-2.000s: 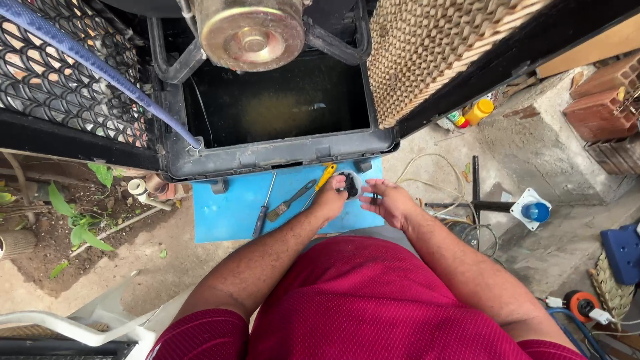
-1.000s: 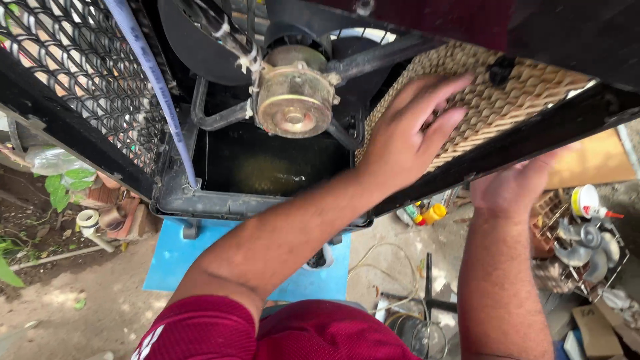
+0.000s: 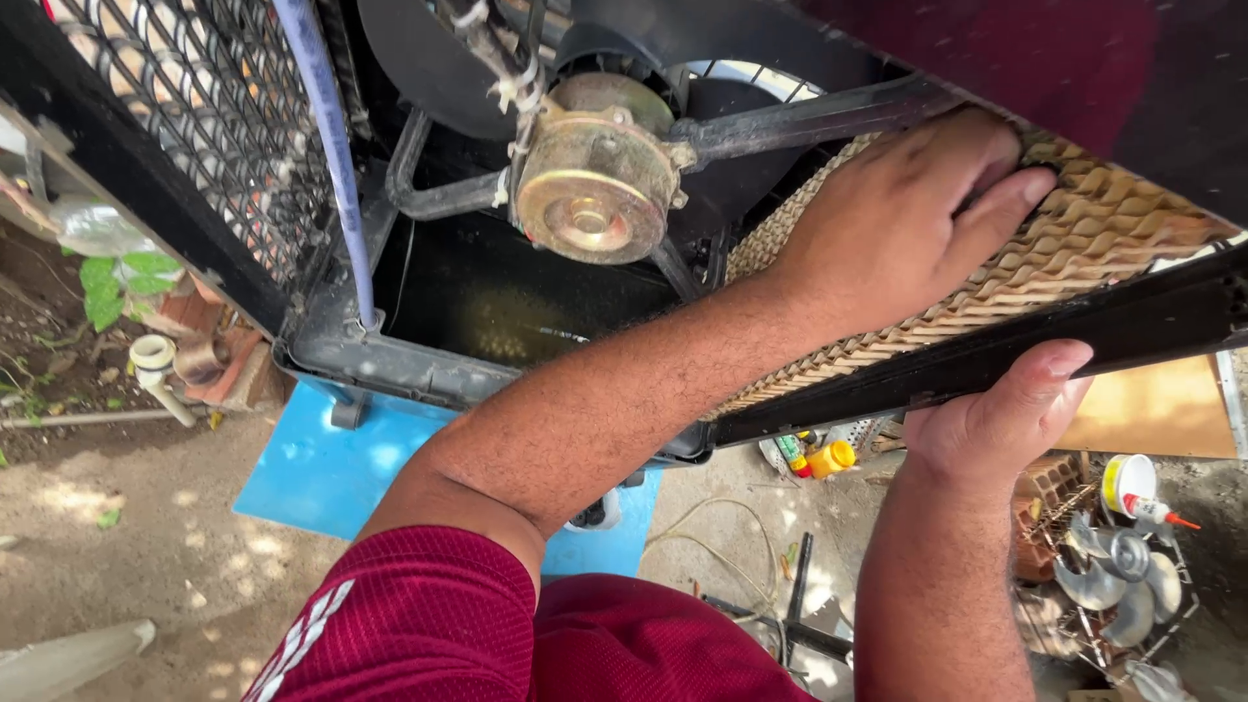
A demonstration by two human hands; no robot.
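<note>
My left hand (image 3: 907, 214) reaches across onto the tan honeycomb cooling pad (image 3: 1102, 214), with its fingers bent. Something small and dark shows beside its thumb; whether the fingers hold it is hidden. Below, my right hand (image 3: 994, 419) grips the outer edge of the black housing frame (image 3: 829, 405), thumb in front and fingers out of sight. Left of the hands, a worn metal fan motor (image 3: 595, 190) sits on black arms above the dark water basin (image 3: 478, 292). A blue hose (image 3: 327, 146) runs down into the basin's near left corner.
A light blue board (image 3: 322, 463) lies under the basin. At the lower right are a thin cable (image 3: 717, 556), a yellow container (image 3: 832, 458), metal fan blades (image 3: 1121, 565) and a white tub (image 3: 1129, 481). Plants and bricks (image 3: 258, 366) stand at the left.
Both hands have left the space above the blue board and moved up and right to the pad and frame. Since the last earlier frame, my left hand's fingers have bent towards the small dark thing.
</note>
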